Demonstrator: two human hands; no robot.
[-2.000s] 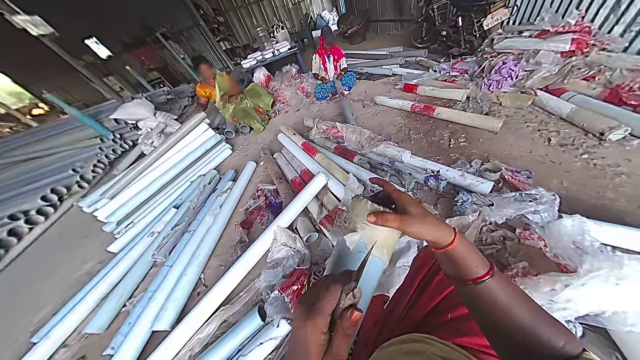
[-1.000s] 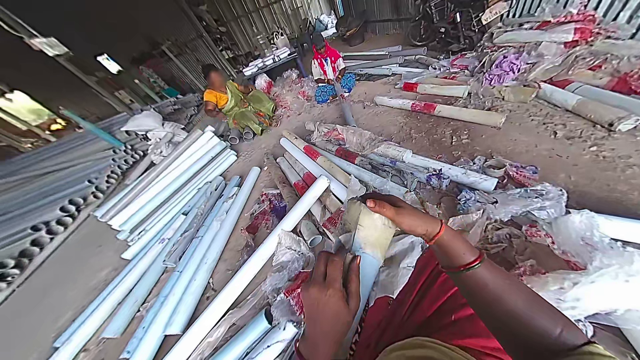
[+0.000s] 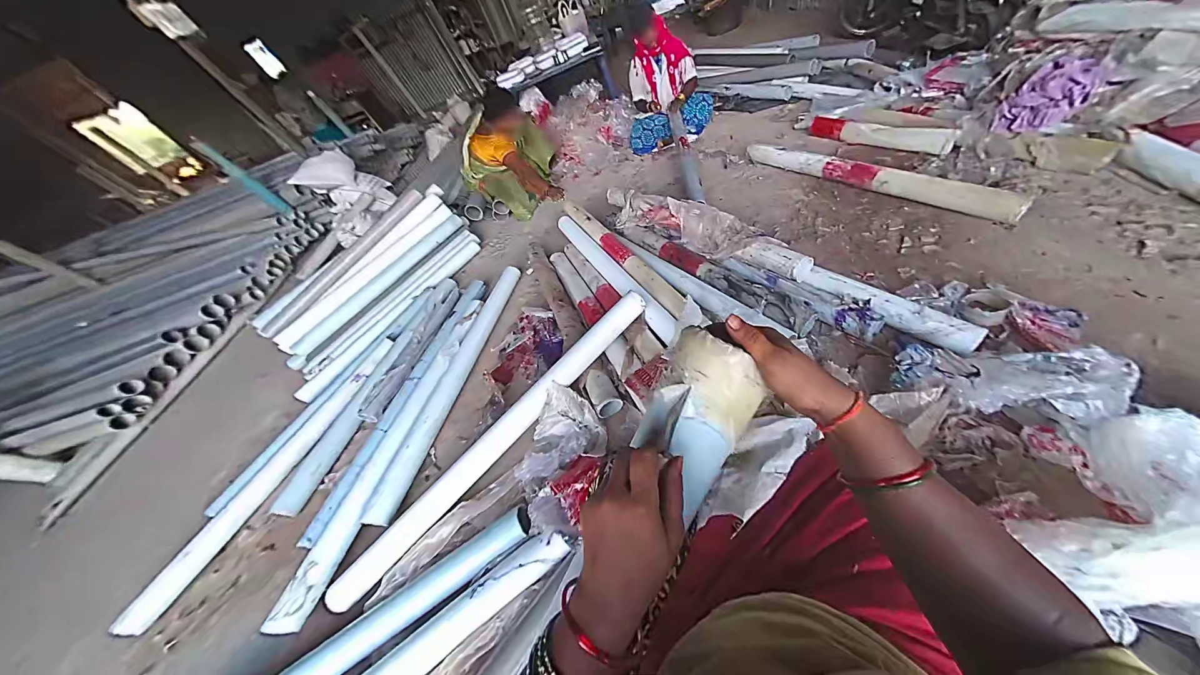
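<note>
A light blue pipe (image 3: 703,452) stands tilted at my lap, its upper end covered by a cream wrapping (image 3: 720,373). My right hand (image 3: 783,367) grips this wrapped end from the right, with the thumb on top. My left hand (image 3: 637,511) is closed around what looks like a knife; its grey metal blade (image 3: 660,414) points up beside the pipe, near the wrapping's lower edge. The handle is hidden in the fingers. Just left of my left hand lie crumpled clear plastic film (image 3: 567,433) and a long white pipe (image 3: 497,441).
Blue and white pipes (image 3: 441,403) lie in rows at the left, beside stacked grey pipes (image 3: 141,319). Red-banded wrapped pipes (image 3: 886,183) and plastic film (image 3: 1031,380) lie to the right. One person (image 3: 511,155) leans towards a pipe; another person (image 3: 664,84) sits behind, holding a pipe.
The blade, out of sight a second ago, now shows above my left hand. My right hand stays on the wrapped end. The person in the yellow top has leaned forward and reached towards a pipe.
</note>
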